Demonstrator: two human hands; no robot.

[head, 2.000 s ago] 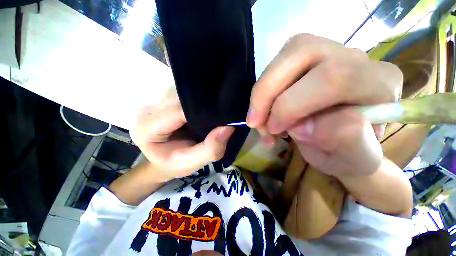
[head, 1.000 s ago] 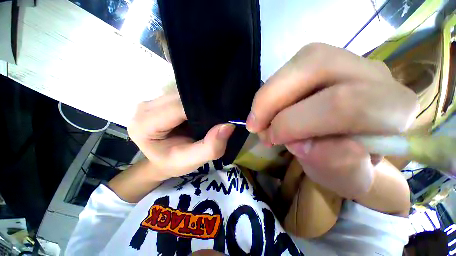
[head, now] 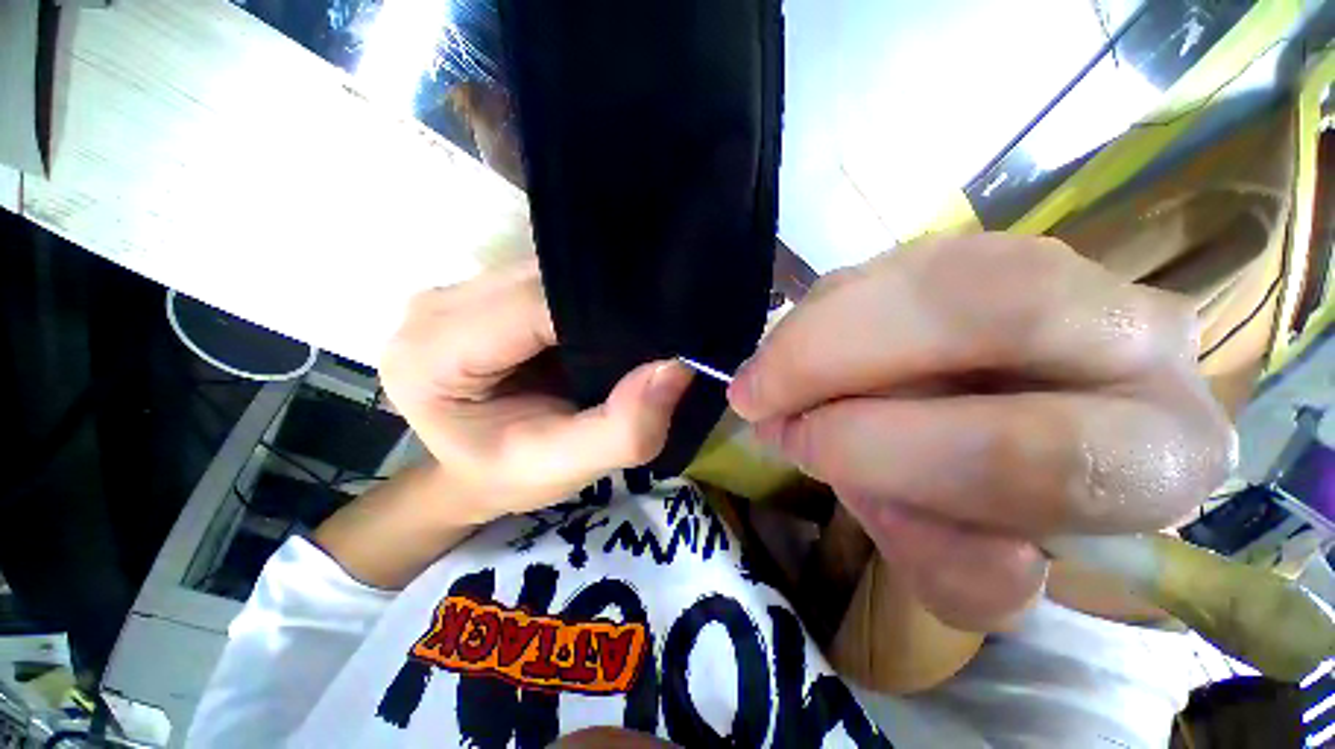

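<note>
A black band (head: pixel 652 176) runs from the top edge down to my hands. My left hand (head: pixel 513 381) pinches its lower left part, with the thumb on top and the fingers partly hidden behind it. My right hand (head: pixel 981 410) holds a pick with a white handle (head: pixel 1120 556), its rear wrapped in yellowish tape. The pick's thin metal tip (head: pixel 706 370) shows between my right fingertips and my left thumb, over the band's lower part. Whether the tip is in a stitch I cannot tell.
A white table (head: pixel 264 161) lies behind my left hand. A shiny plate with a yellow edge is at the upper right. A tan garment (head: pixel 1186 242) drapes at the right. A white frame with a dark opening stands at the lower left.
My right hand has turned and lowered, and the pick's handle now points down to the right. The band's upper part has shifted slightly right. My left hand has barely moved.
</note>
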